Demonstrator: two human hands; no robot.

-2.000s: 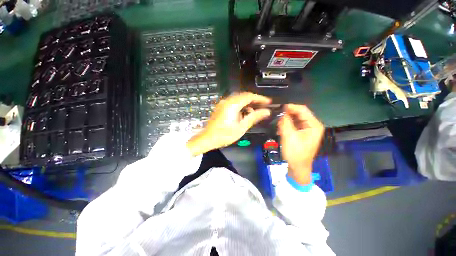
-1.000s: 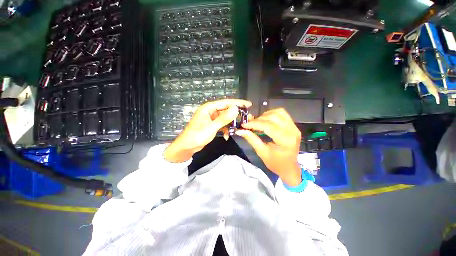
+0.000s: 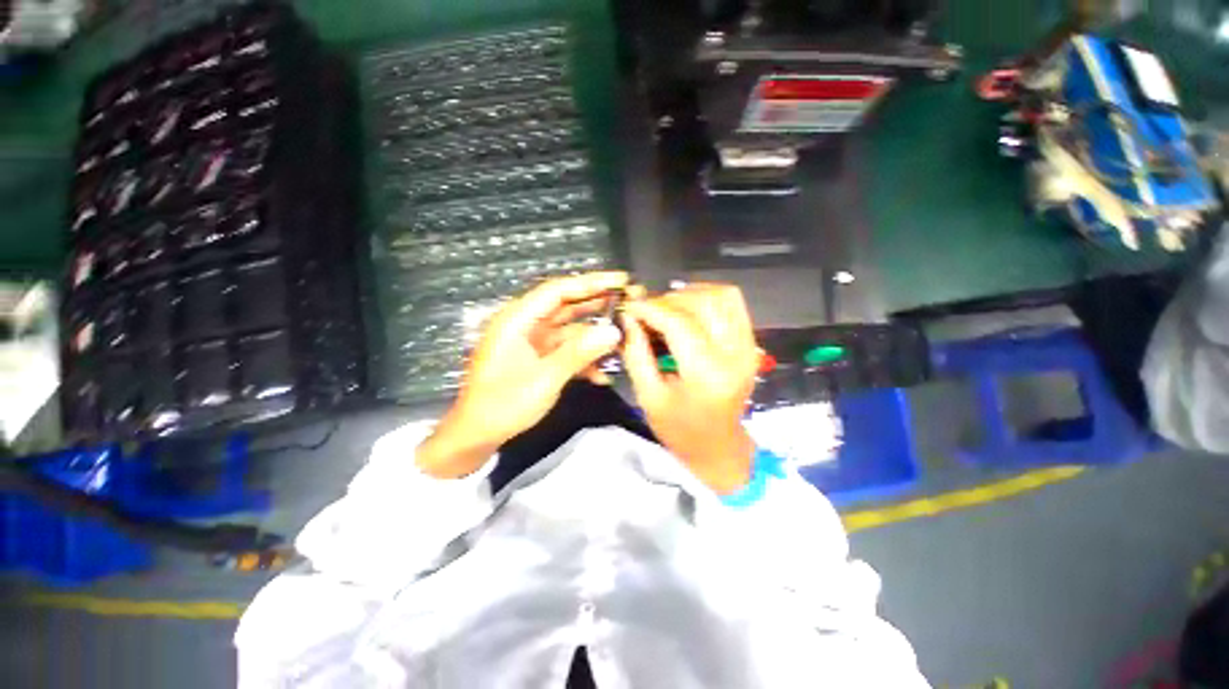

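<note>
A small dark module [image 3: 613, 323] with shiny edges is between my two hands, in front of the machine's front edge; fingers hide most of it and the view is blurred. My left hand [image 3: 528, 364] holds it from the left. My right hand [image 3: 690, 370], with a bright blue wrist band, has its fingertips together at the module's right side. I cannot tell if those fingers also pinch a small part. The clear blister tray [image 3: 485, 175] lies just beyond my left hand. The black blister tray [image 3: 189, 242] is further left.
The black machine [image 3: 795, 256] with a red-white label stands right of centre, green and red buttons at its front. A blue unit with pale wires [image 3: 1125, 141] is far right, near another person's sleeve [image 3: 1193, 364]. A black hose [image 3: 121, 514] hangs at lower left. Blue stools [image 3: 1045, 404] are below the bench.
My hands were apart near the machine two seconds ago; they came together around the module in front of my chest. Since one second ago they have stayed together, and the right fingers sit closer in.
</note>
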